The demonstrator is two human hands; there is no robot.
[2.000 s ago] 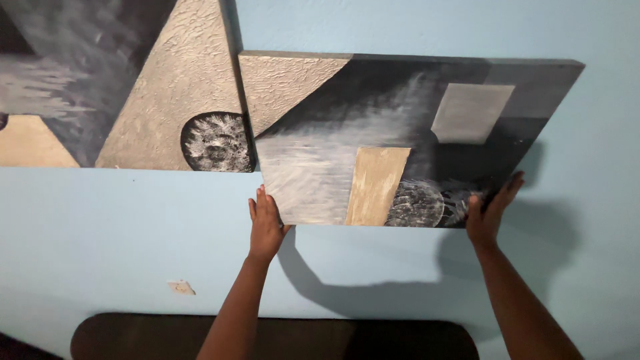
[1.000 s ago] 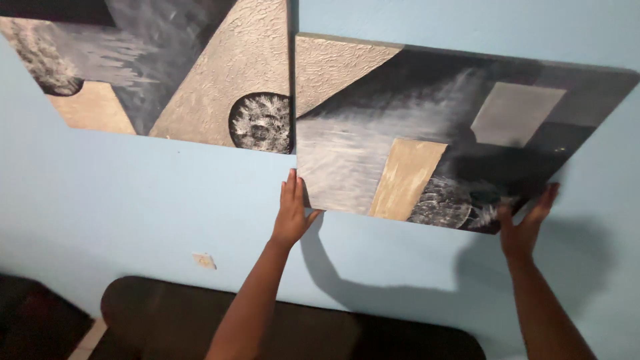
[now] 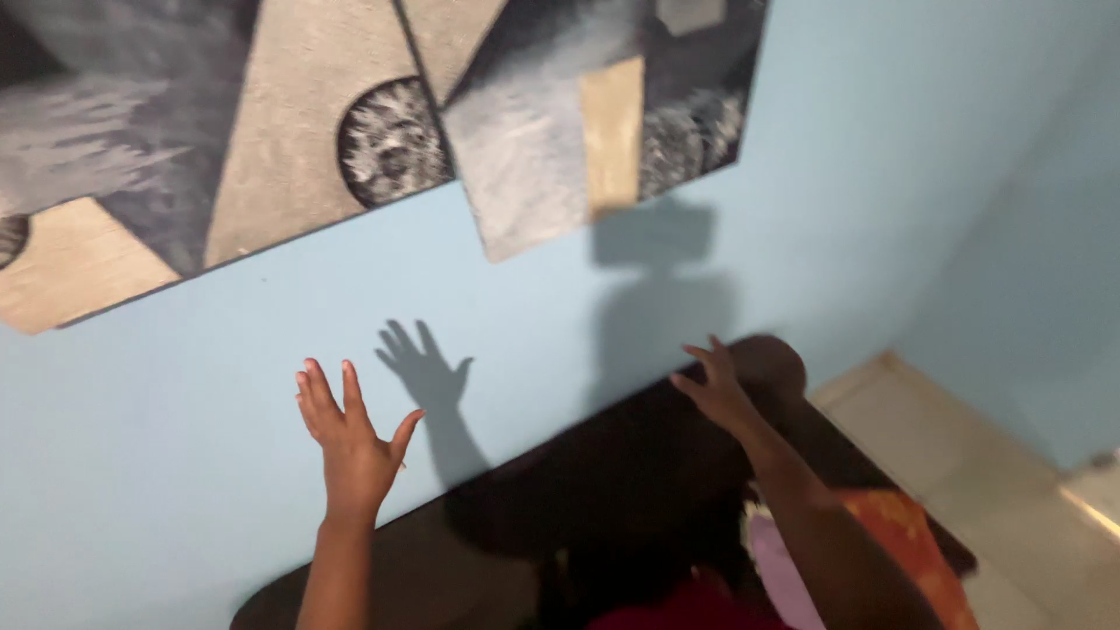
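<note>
My left hand [image 3: 354, 437] is raised in front of the pale blue wall with its fingers apart, holding nothing. Over the dark sofa's back edge, my right hand [image 3: 719, 385] also has its fingers spread and nothing in it. Above both hands, an abstract canvas painting [image 3: 534, 157] in grey, black and beige rests against the wall, its top cut off by the view. Beside it on the left is a larger canvas painting [image 3: 289, 131] with a dark textured circle near the shared edge. Neither hand touches a painting.
A dark sofa [image 3: 612, 464] stands against the wall [image 3: 175, 420] below the paintings. On it at the right lie an orange cloth [image 3: 901, 534] and a lilac cloth [image 3: 779, 569]. Pale floor tiles [image 3: 945, 429] show beyond the sofa's right end, near the wall corner.
Both hands have let go of the right-hand painting, whose lower edge they held in the earlier frames, and have come down away from it. The view has tilted and moved.
</note>
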